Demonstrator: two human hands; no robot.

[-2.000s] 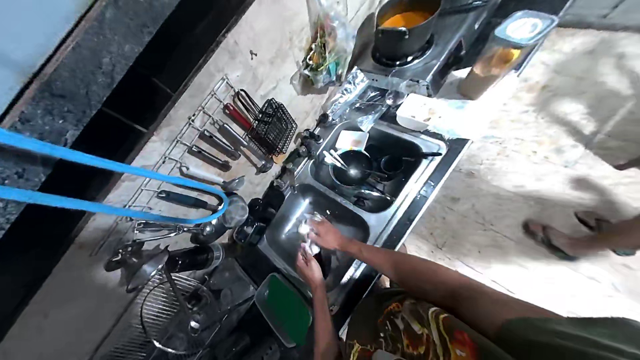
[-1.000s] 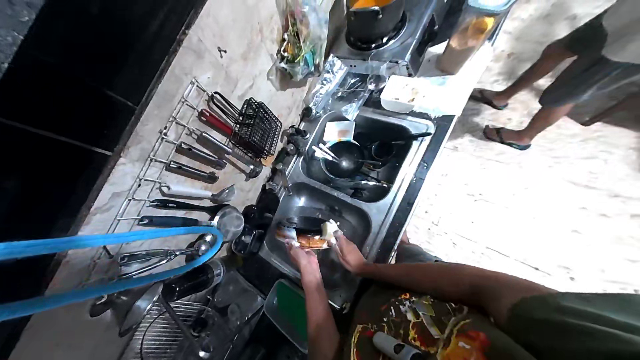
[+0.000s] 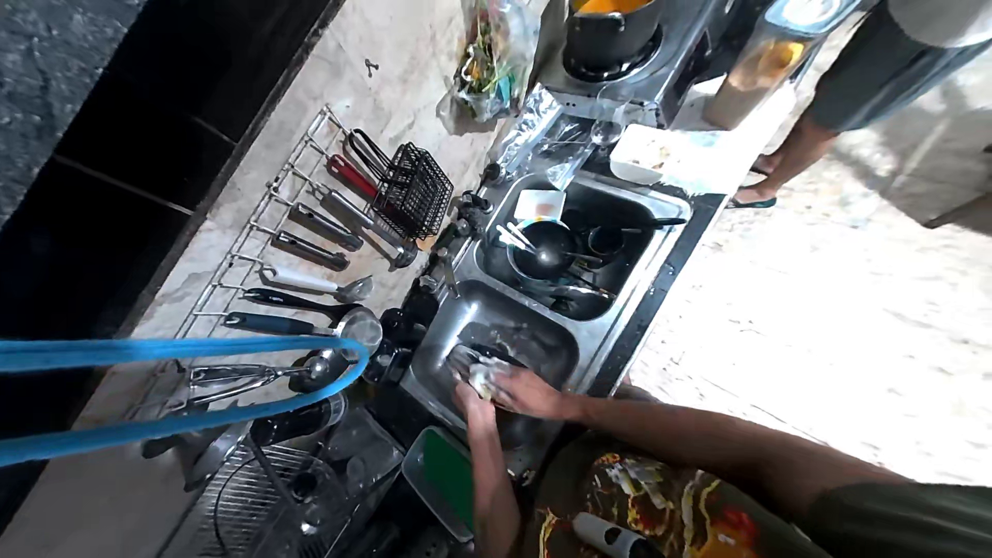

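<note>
Both hands are close together over the near basin of a double steel sink (image 3: 546, 329). My right hand (image 3: 527, 391) is closed on a pale, soapy sponge or cloth (image 3: 484, 376). My left hand (image 3: 469, 391) holds a blurred item, partly dark, against it; its kind cannot be told. In the other basin lie a dark pan (image 3: 542, 252) with pale-handled utensils, a white square dish (image 3: 539, 205) and a dark cup (image 3: 605, 240). The faucet (image 3: 449, 275) is at the back, between the basins.
Utensils hang on a wire wall rack (image 3: 256, 225). A pot (image 3: 612, 35) sits on the stove, with a white tray (image 3: 639, 155) beside the sink. A green-bottomed container (image 3: 446, 480) lies near my left forearm. Another person's legs (image 3: 814, 147) stand at upper right. Blue straps (image 3: 194, 349) cross the left.
The hands have turned the item they hold; its orange-brown part, seen a second ago, no longer shows. The other person has come nearer the counter. The view has shifted.
</note>
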